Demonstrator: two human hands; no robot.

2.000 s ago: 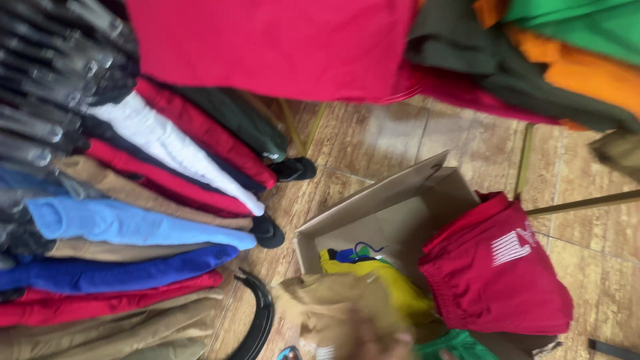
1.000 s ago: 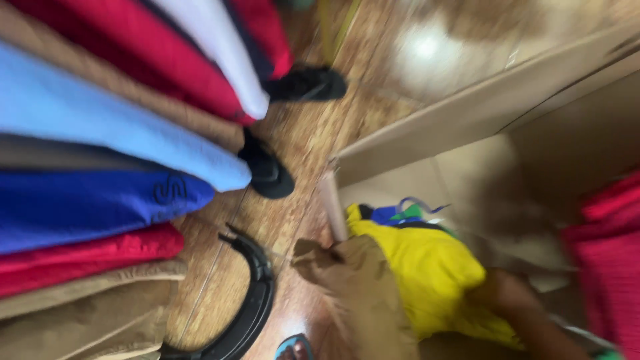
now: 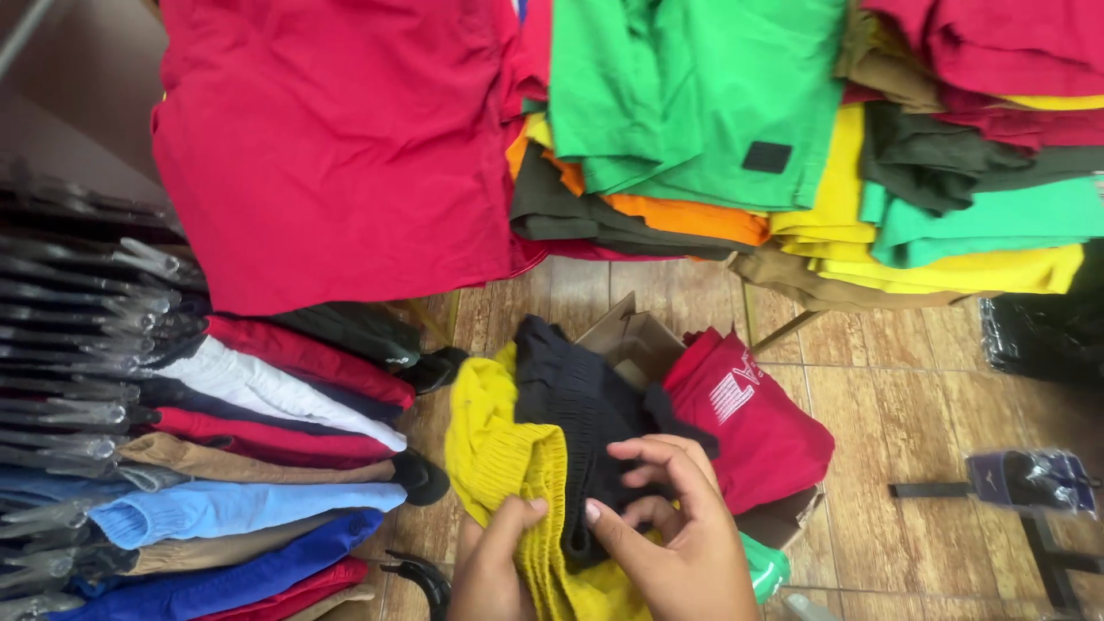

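My left hand grips the ribbed elastic waistband of a yellow garment, thumb on top. Against that waistband lies a black garment with a gathered elastic waist. My right hand is at the black waistband's right side, its fingers curled and parted; whether it pinches the cloth cannot be told. Beneath and behind them stands an open cardboard box. A red garment with a white print hangs over the box's right side, and a green piece shows lower down.
Folded shorts in red, green and other colours overhang a table above. At left, clothes such as light blue trousers hang from clear plastic hangers. A plastic-wrapped item is at right over the tiled floor.
The yellow garment was in the box earlier and is now raised in my left hand, with the black garment beside it. The view has swung up and back over the table.
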